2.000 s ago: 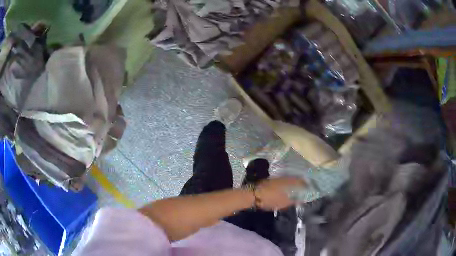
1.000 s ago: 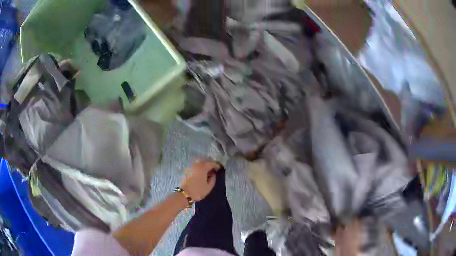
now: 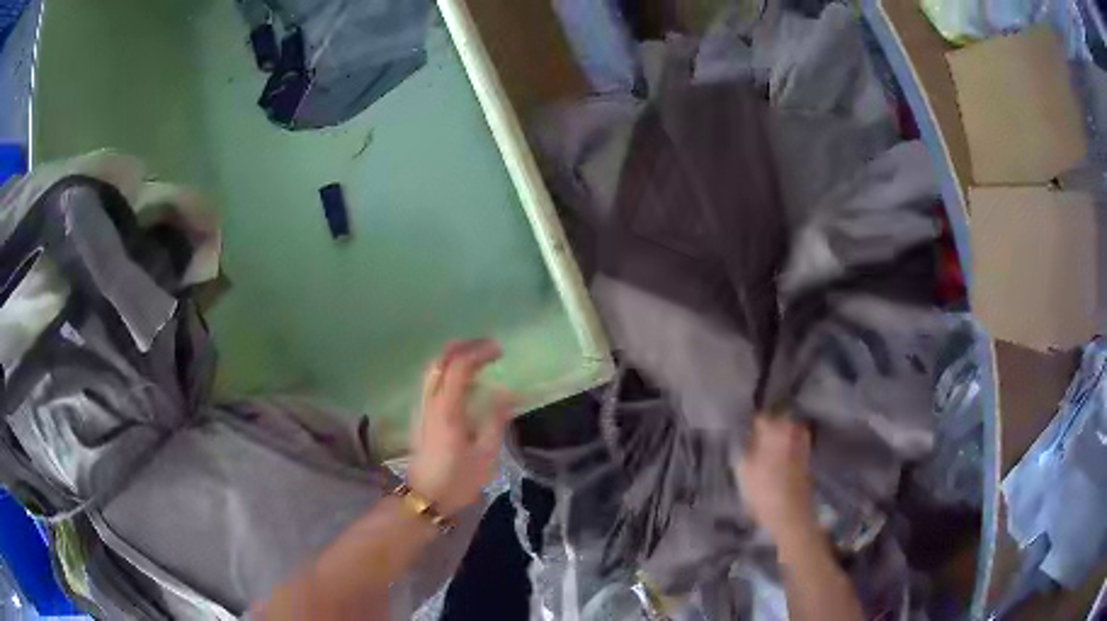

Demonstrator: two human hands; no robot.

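A heap of grey-brown cut fabric bundles (image 3: 692,206) lies at the centre right. My right hand (image 3: 777,467), blurred, grips a fabric bundle near its lower edge; the fingers are partly hidden by cloth. My left hand (image 3: 455,431) is over the near wall of the pale green bin (image 3: 401,279), fingers apart and empty. Another grey-brown bundle (image 3: 267,510) hangs over the bin's left and near side.
Inside the bin are a small dark object (image 3: 334,211) and dark grey cloth (image 3: 352,61). Brown cardboard flaps (image 3: 1032,261) stand at the right, with light blue cloth (image 3: 1068,467) beside them. A blue crate (image 3: 37,564) shows at the left edge.
The view has moved closer over the green bin. My left hand, earlier low over the floor, is now at the bin's near wall with fingers spread. My right hand has risen with the fabric.
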